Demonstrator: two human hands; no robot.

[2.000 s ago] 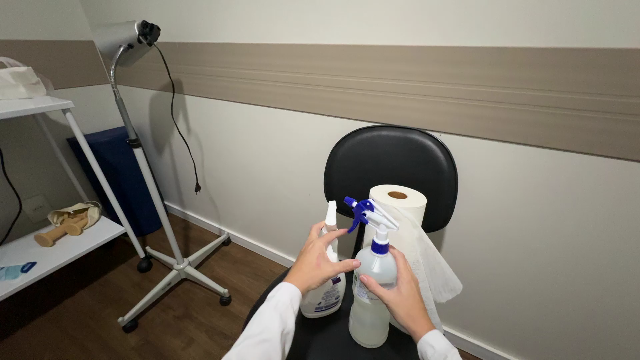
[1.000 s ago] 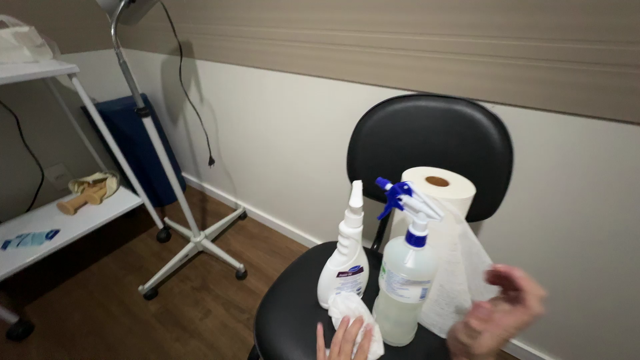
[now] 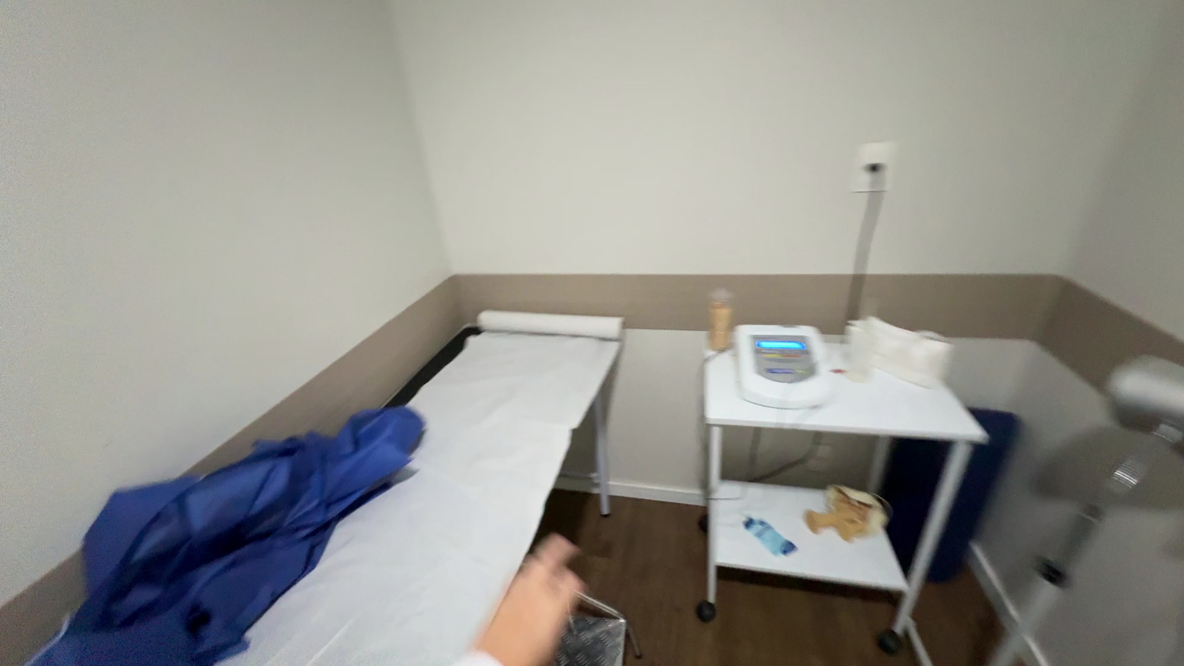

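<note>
One bare hand shows at the lower middle, and by the direction of its forearm it is my left hand (image 3: 532,601). It is blurred by motion, so its finger posture is unclear and no object can be made out in it. It hangs beside the near right edge of an examination couch covered with white paper (image 3: 490,416), above a metal step stool (image 3: 592,638). My right hand is out of view. A crumpled blue cloth (image 3: 268,518) lies on the couch's left side, and a white paper roll (image 3: 550,324) rests across its far end.
Right of the couch stands a white wheeled trolley (image 3: 842,421) bearing a white device with a lit display (image 3: 780,365), a bottle (image 3: 720,324) and a white bag (image 3: 911,351). Its lower shelf holds wooden tools (image 3: 842,518) and a blue packet (image 3: 770,536). A lamp stand (image 3: 1073,546) is at far right.
The view has swung far left, from the black chair to the couch. The spray bottles, paper towel roll and my right hand have left the view.
</note>
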